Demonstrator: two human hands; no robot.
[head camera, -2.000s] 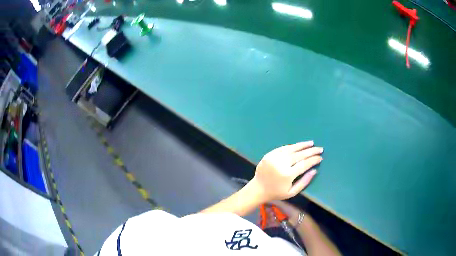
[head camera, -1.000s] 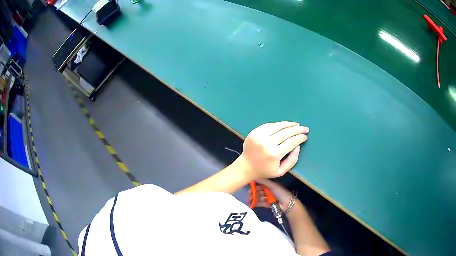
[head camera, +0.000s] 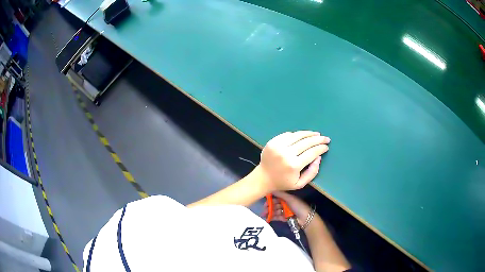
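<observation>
My left hand (head camera: 291, 160) rests palm down on the near edge of the blue-green worktop (head camera: 372, 159), fingers stretched to the right and thumb slightly apart. I see nothing in it; its palm is hidden. Below it, beyond the worktop edge, my right hand (head camera: 276, 208) with a bracelet at the wrist is closed around the orange air blow gun (head camera: 287, 210). A silver coupling (head camera: 294, 227) and a thin hose show under the grip. The gun's upper part is hidden behind my left hand and forearm. A thin pale line, perhaps the nozzle, shows left of my left wrist.
The dark green conveyor (head camera: 367, 26) runs beyond the worktop, with a red part (head camera: 482, 51) cut off at the right edge. A dark box (head camera: 115, 11) stands on the worktop's far left. A cart (head camera: 90, 64), floor tape (head camera: 106, 143) and blue bins (head camera: 17, 146) are at left.
The view has shifted, then steadied. The red part on the conveyor has moved right and is now mostly out of view. Both hands keep nearly the same pose.
</observation>
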